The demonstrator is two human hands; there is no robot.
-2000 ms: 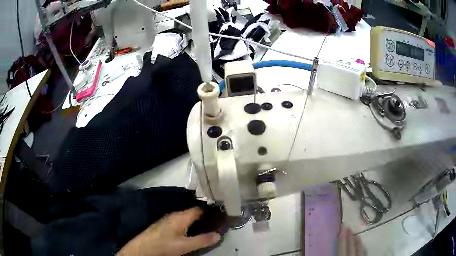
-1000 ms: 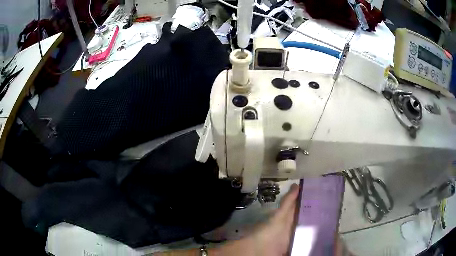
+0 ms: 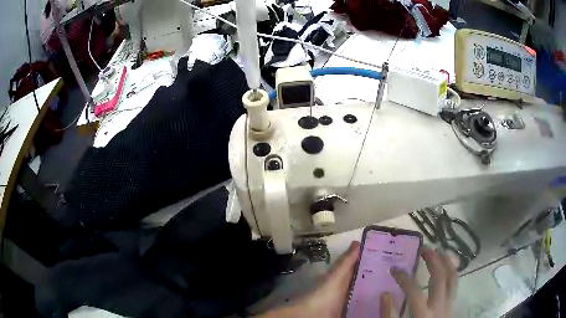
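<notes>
A smartphone [image 3: 378, 261] with a lit pink screen and dark edge is right of the needle area. My left hand [image 3: 338, 282] holds its left side, thumb along the edge. My right hand [image 3: 428, 282] is at its right side, slightly blurred, with fingers over the lower screen; whether it also supports the phone cannot be told. The smooth dark garment piece [image 3: 192, 248] lies under the machine's left end, no hand on it. The presser foot area [image 3: 316, 249] is partly hidden under the off-white sewing machine head [image 3: 298, 180].
Grey metal shears [image 3: 456, 236] lie right of the phone, partly behind my right hand. The machine arm crosses the view, with a beige control panel [image 3: 496, 64] and white box [image 3: 416, 90]. A black textured fabric heap [image 3: 167, 143] lies left. A pink object [image 3: 112, 94] is behind.
My left hand has left the dark cloth and taken hold of the phone. The phone is tilted and its top edge now shows. My right fingers have come over the screen.
</notes>
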